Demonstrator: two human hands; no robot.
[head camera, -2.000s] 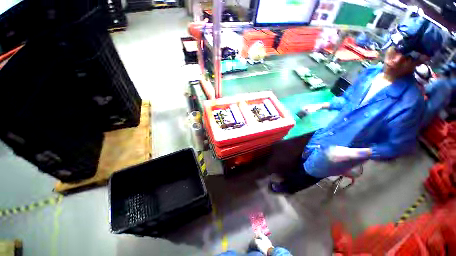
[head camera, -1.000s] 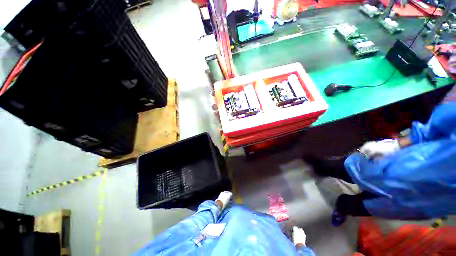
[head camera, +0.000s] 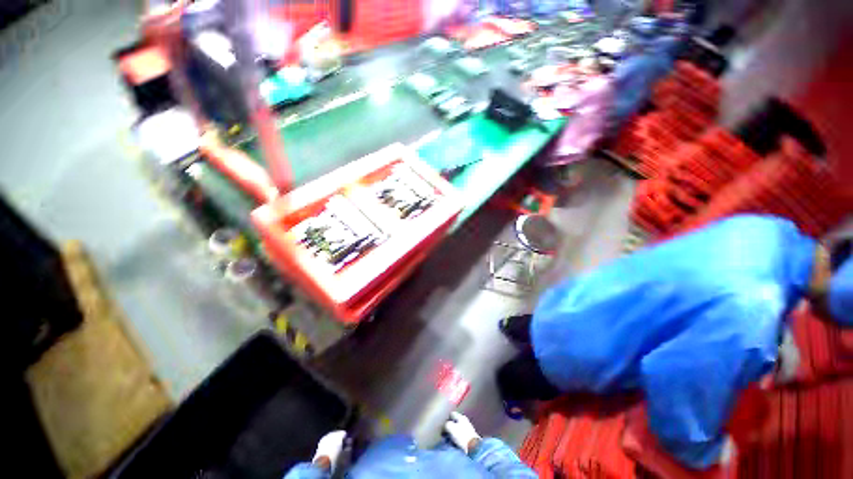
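Red foam trays (head camera: 426, 234) are stacked on the bench end; the top one holds a circuit board (head camera: 327, 239) in one pocket and another circuit board (head camera: 404, 192) in the other. An open black crate (head camera: 253, 412) stands on the floor at lower left. My left hand (head camera: 329, 447), white-gloved, is at the crate's right edge; its grip is unclear. My right hand (head camera: 460, 430), white-gloved, is just below a small pink-red sheet (head camera: 452, 382); blur hides its fingers, and a small gap seems to separate them.
A person in a blue smock (head camera: 655, 327) bends over red foam piles (head camera: 599, 435) at lower right. A stool (head camera: 535, 234) stands beyond the bench corner. A wooden pallet (head camera: 89, 365) with black crates is at left. More red stacks (head camera: 692, 168) stand at upper right.
The view has swung right. The other person has gone from standing at the bench to bending over the red piles. The stool is uncovered. My left hand came into view at the crate.
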